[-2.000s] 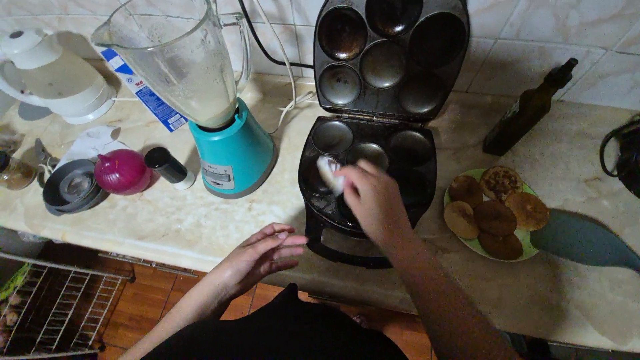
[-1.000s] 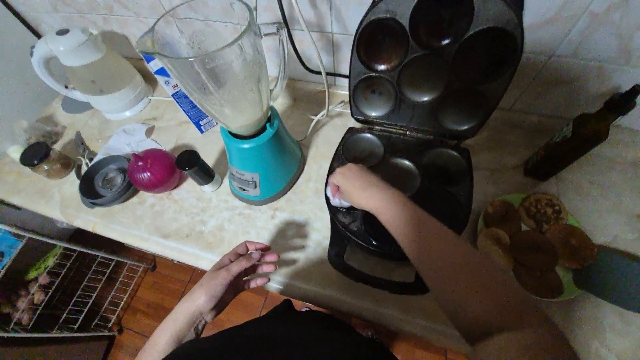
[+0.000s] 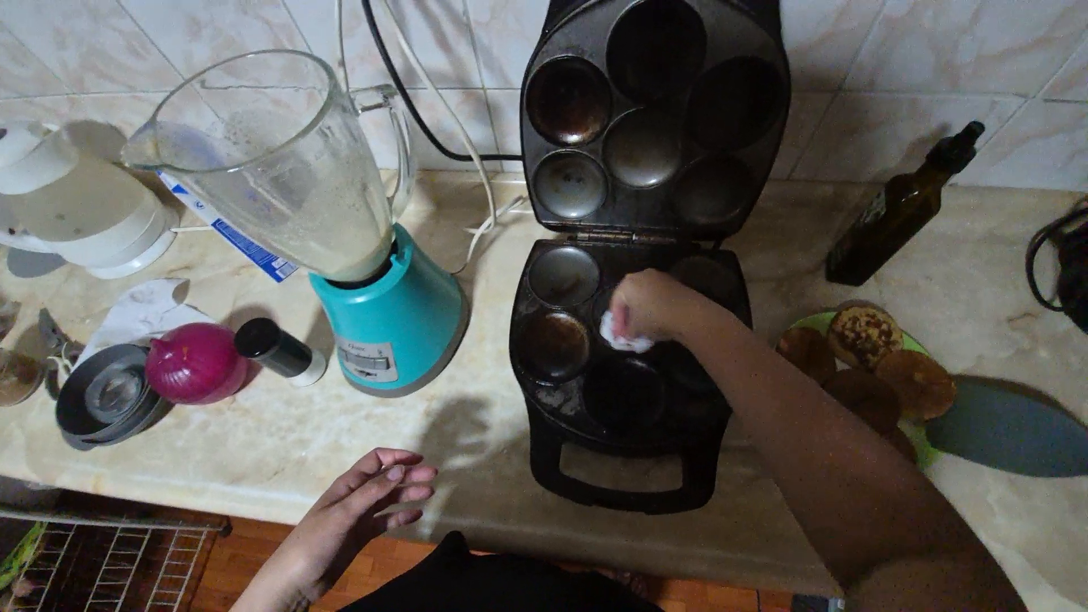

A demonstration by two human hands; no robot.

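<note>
An electric pancake maker with round wells stands on the counter, its lid raised against the tiled wall. My right hand holds a crumpled piece of white paper or cloth against the middle of the lower plate. Some of the right-hand wells are hidden by my hand and forearm. Held in the air before the counter's front edge, left of the appliance's handle, my left hand has its fingers loosely curled and holds nothing.
A glass blender jar with pale batter stands on its turquoise base. Further left are a red onion, grey bowls and a kettle. At right are a dark bottle and a green plate of pancakes.
My right hand has moved with the white wad from the left wells of the lower plate to its middle. My left hand stays free near the counter's front edge.
</note>
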